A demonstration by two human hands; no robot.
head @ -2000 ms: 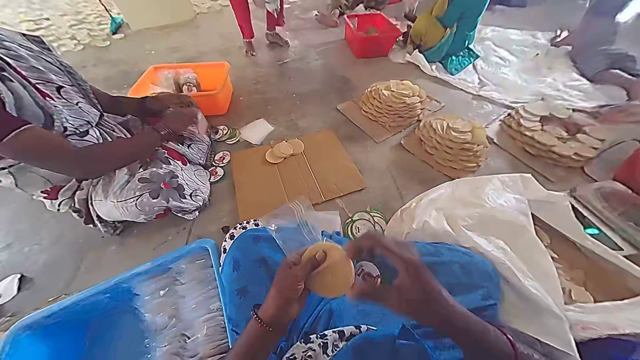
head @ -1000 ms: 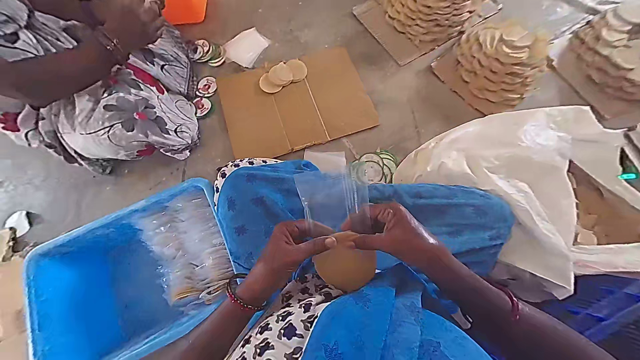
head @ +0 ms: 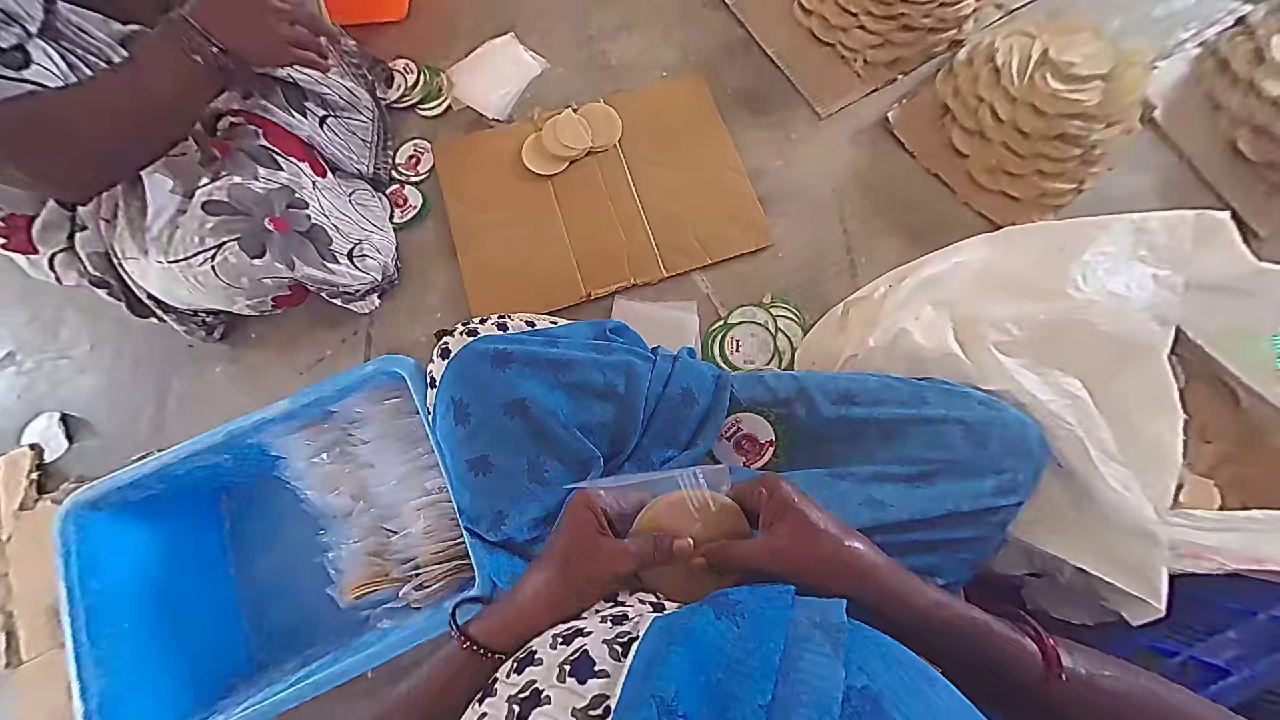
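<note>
Over my lap, my left hand (head: 598, 545) and my right hand (head: 785, 535) grip a stack of thin tan discs (head: 688, 515) from both sides, thumbs on top. A clear plastic bag (head: 650, 482) covers at least part of the stack; how far it reaches is hard to tell. A round printed label (head: 745, 440) lies on the blue cloth just beyond my hands. More round labels with green edges (head: 750, 340) are piled on the floor past my knee. To the left, a blue plastic tub (head: 160, 560) holds many filled clear packets (head: 385, 500).
Ahead lies a cardboard sheet (head: 620, 210) with several tan discs (head: 570, 135). Tall disc piles (head: 1030, 110) stand on cardboard at upper right, beyond a white plastic sheet (head: 1040, 300). A person's hand (head: 265, 30) and patterned clothing (head: 260, 200) are at upper left, near an orange container (head: 368, 8).
Two seconds ago my left hand held the discs outside the bag with my right hand apart. Both hands now hold the discs with the bag over them, lower toward my lap. The view has tilted down.
</note>
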